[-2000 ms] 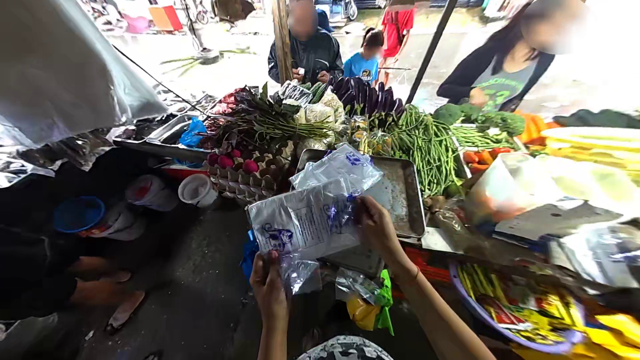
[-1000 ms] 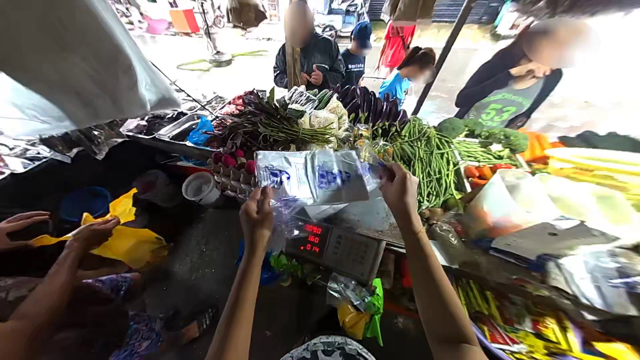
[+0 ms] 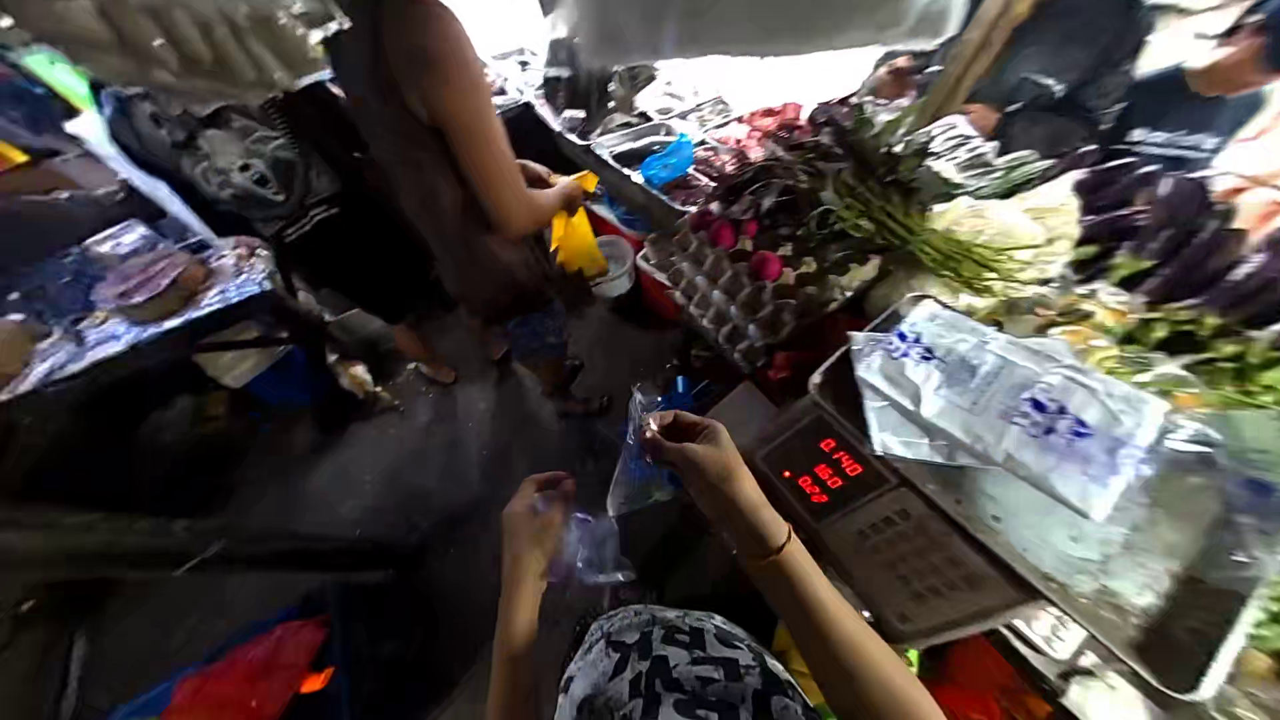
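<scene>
Near the middle of the view, my right hand (image 3: 690, 450) pinches a small clear plastic bag (image 3: 633, 475) that hangs from its fingertips. My left hand (image 3: 538, 525), a little lower and to the left, holds another piece of clear, purplish plastic (image 3: 592, 548). The two hands are apart. To the right of my right hand is a digital scale (image 3: 890, 540) with red lit digits. On the scale's metal tray (image 3: 1100, 640) lie white printed plastic bags (image 3: 1010, 400) with blue-purple marks.
Egg trays (image 3: 725, 290) stand beyond the scale, with leafy greens (image 3: 900, 210) and eggplants (image 3: 1180, 230) at the back right. A person (image 3: 450, 130) at the upper left holds a yellow bag (image 3: 577, 240). A white bucket (image 3: 613, 265) stands beside that person. A foil-covered table (image 3: 230, 290) is at far left.
The printed bags, earlier in my hands, now lie on the scale tray. My hands hold small clear plastic instead. The view has turned left. The person with the yellow bag now stands farther off.
</scene>
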